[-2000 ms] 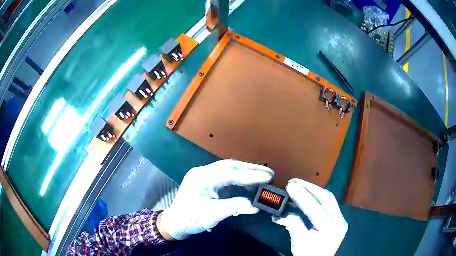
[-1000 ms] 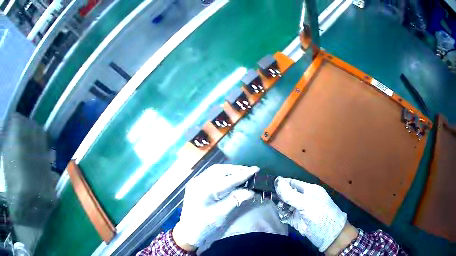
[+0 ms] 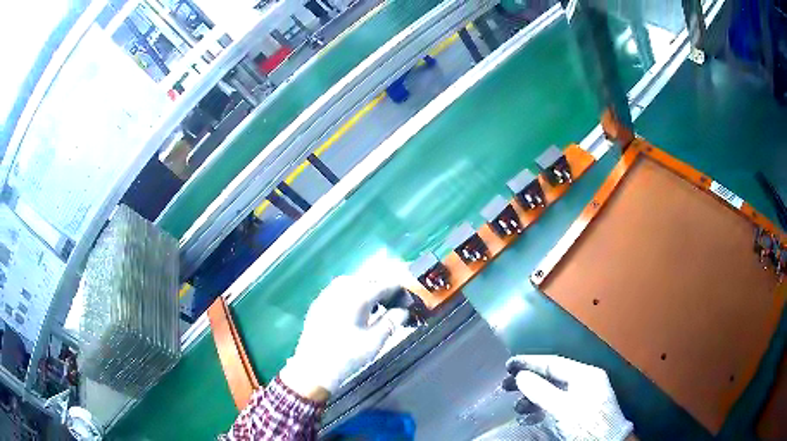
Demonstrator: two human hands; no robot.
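My left hand (image 3: 345, 332), in a white glove, is at the near-left end of the orange strip (image 3: 483, 269). Its fingertips close on a small dark cased inductor (image 3: 414, 310), mostly hidden by the fingers. Several grey-black cased inductors (image 3: 506, 217) stand in a row on the strip, silvery pins towards me. My right hand (image 3: 574, 400), gloved, is low at the front of the bench, fingers loosely curled and slightly apart, with no part visible in it.
The left bakelite tray (image 3: 664, 276) lies to the right, with small leaded coils (image 3: 768, 250) at its far right corner. A plain brown strip (image 3: 231, 353) lies on the green conveyor (image 3: 406, 207). A metal post (image 3: 604, 77) rises behind the tray. A stack of clear trays (image 3: 129, 301) stands left.
The view has swung left. My hands have come apart: the left has carried the dark part to the strip's end, the right has drawn away from it.
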